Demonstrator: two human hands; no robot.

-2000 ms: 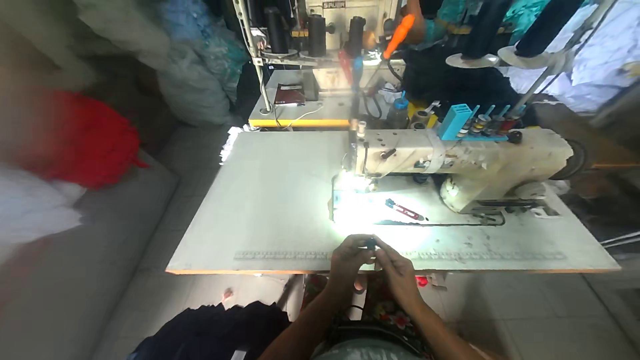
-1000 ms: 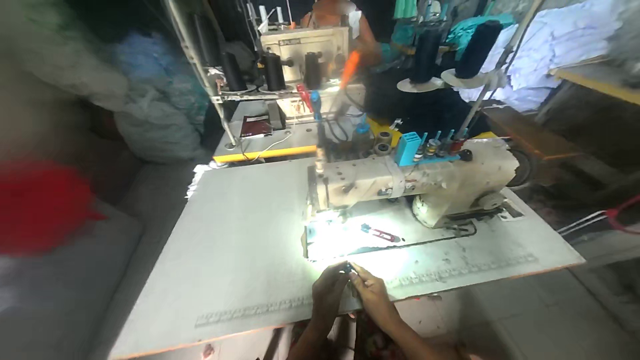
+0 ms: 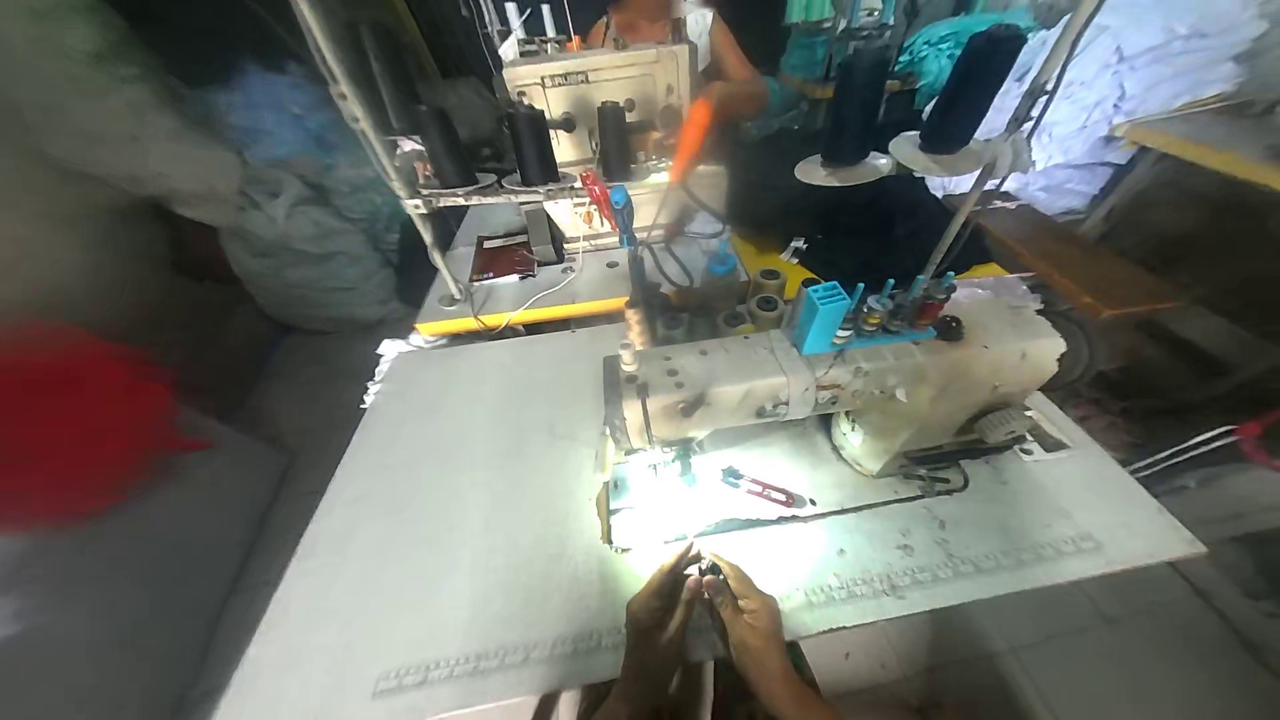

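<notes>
My left hand (image 3: 657, 612) and my right hand (image 3: 750, 620) meet at the front edge of the white sewing table (image 3: 480, 500). Between their fingertips they hold a small dark metallic part (image 3: 710, 568), too small to name. Just beyond them stands an industrial sewing machine (image 3: 730, 385), its lamp lighting the needle area brightly. On the machine bed, right of the needle, lies a red thread snipper or cutter (image 3: 765, 488). A blue holder (image 3: 822, 318) with small bobbins or spools sits on top of the machine head.
Behind stands a second sewing machine (image 3: 600, 95) with a person (image 3: 735, 75) at it. Dark thread cones (image 3: 532, 145) stand on a metal rack. Orange-handled and red-handled tools (image 3: 598, 198) rise behind the machine. Red cloth (image 3: 90, 430) lies at left, white fabric (image 3: 1140, 80) at back right.
The view has shifted. Both hands stay together at the table's front with the small part between their fingertips; the red cutter stays on the machine bed.
</notes>
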